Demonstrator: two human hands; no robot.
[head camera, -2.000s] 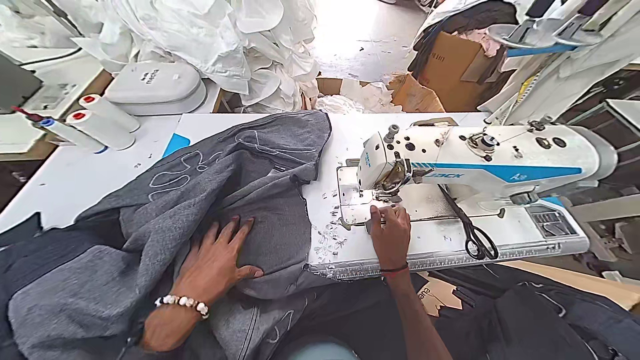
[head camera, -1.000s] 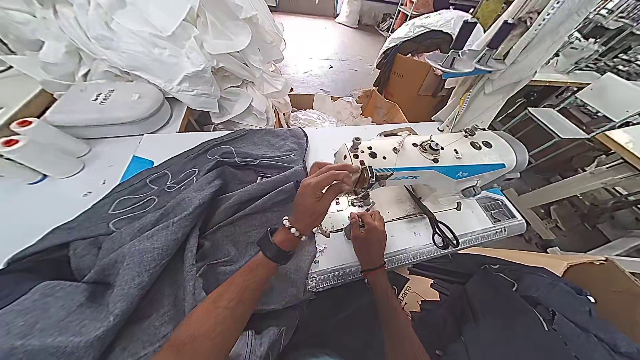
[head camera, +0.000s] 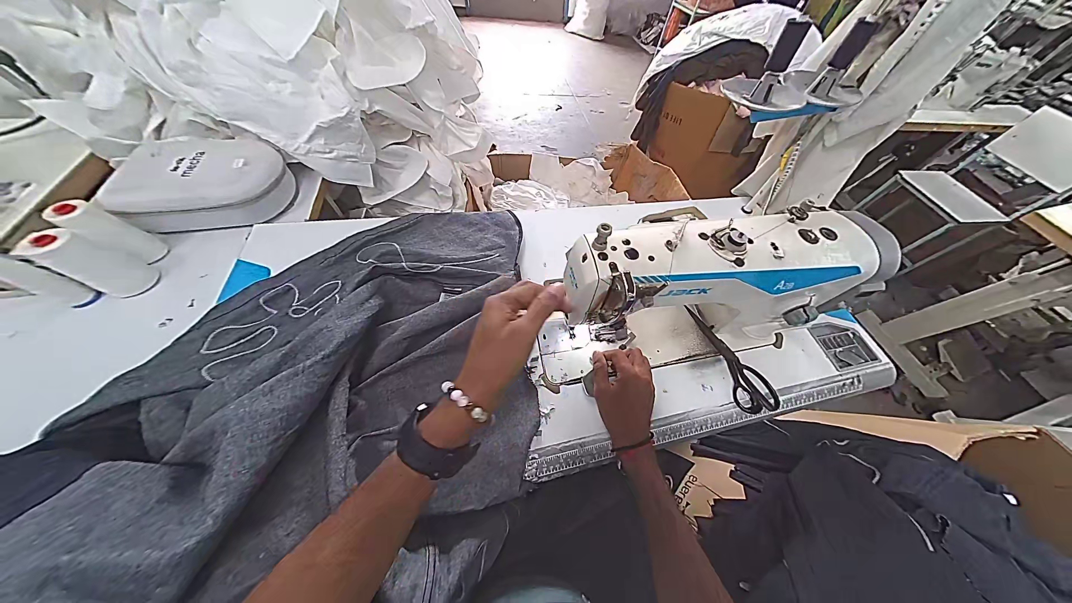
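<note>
A white and blue Jack sewing machine (head camera: 720, 268) stands on the table. My left hand (head camera: 507, 339) is raised at the left side of its head, thumb and fingertips together; whether a thread is between them is too small to tell. Low in front of the needle area, my right hand (head camera: 621, 389) has its fingers curled around a small dark item that I cannot make out. Grey denim fabric (head camera: 276, 394) with loose white thread on it lies left of the machine, under my left forearm. Black-handled scissors (head camera: 745, 377) lie on the machine bed, right of my right hand.
White thread cones (head camera: 100, 251) and a grey case (head camera: 197, 180) are at the left. Behind the table are heaped white fabric pieces (head camera: 293, 75) and a cardboard box (head camera: 691, 126). Dark garments (head camera: 871, 502) fill an open carton at the lower right. A thread stand (head camera: 804, 88) rises behind the machine.
My left hand has gone from lying flat on the denim to the machine head, and has since drawn slightly left of the needle area. My right hand stays low by the needle area.
</note>
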